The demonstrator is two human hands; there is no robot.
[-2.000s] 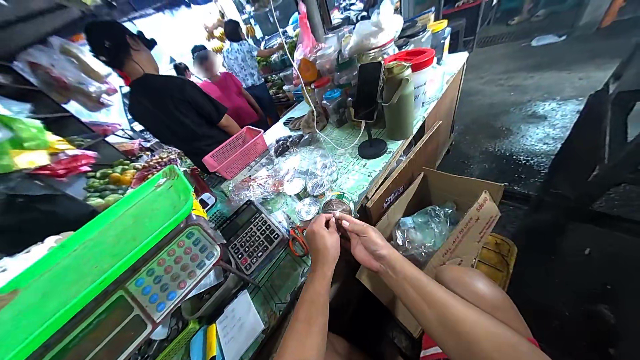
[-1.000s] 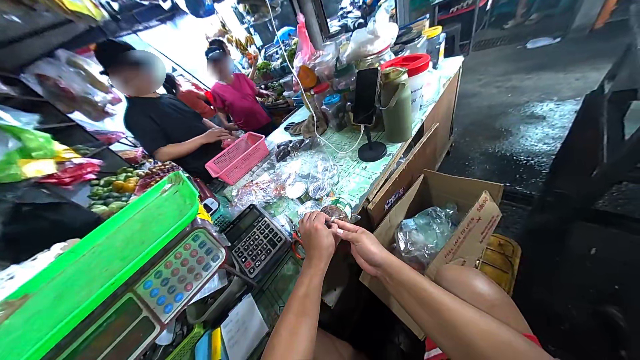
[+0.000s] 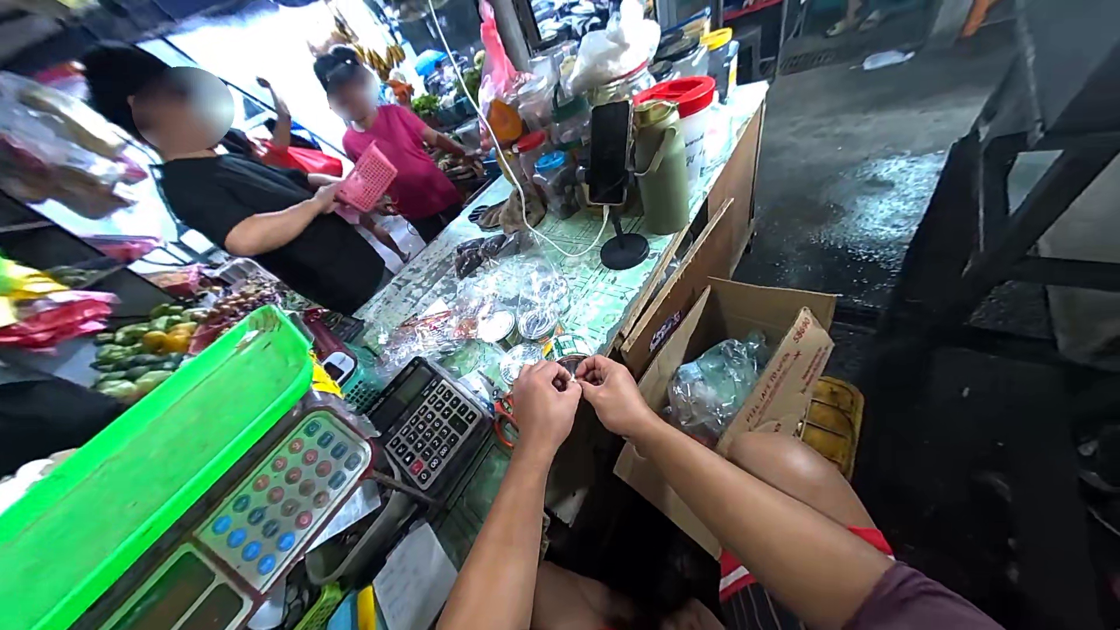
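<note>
My left hand (image 3: 547,398) and my right hand (image 3: 615,395) meet at the table's near edge, fingertips pinched together on a small whitish thing too small to name. Just beyond them are round metal-lidded containers (image 3: 497,327) and clear plastic bags (image 3: 525,271). Orange-handled scissors (image 3: 505,422) lie left of my left hand, beside a desk calculator (image 3: 429,429). Below my right hand, a clear plastic bag (image 3: 717,385) sits in an open cardboard box (image 3: 792,376).
A green tray (image 3: 175,455) rests above a scale keypad (image 3: 284,499) at left. A phone on a stand (image 3: 610,157), an olive flask (image 3: 662,166) and jars stand on the table (image 3: 604,289). Across it, a person in black (image 3: 262,210) holds a pink basket (image 3: 367,178); another person wears pink (image 3: 402,157).
The pink basket, on the table earlier, is now lifted in the hands of the person in black. My hands stay together at nearly the same spot.
</note>
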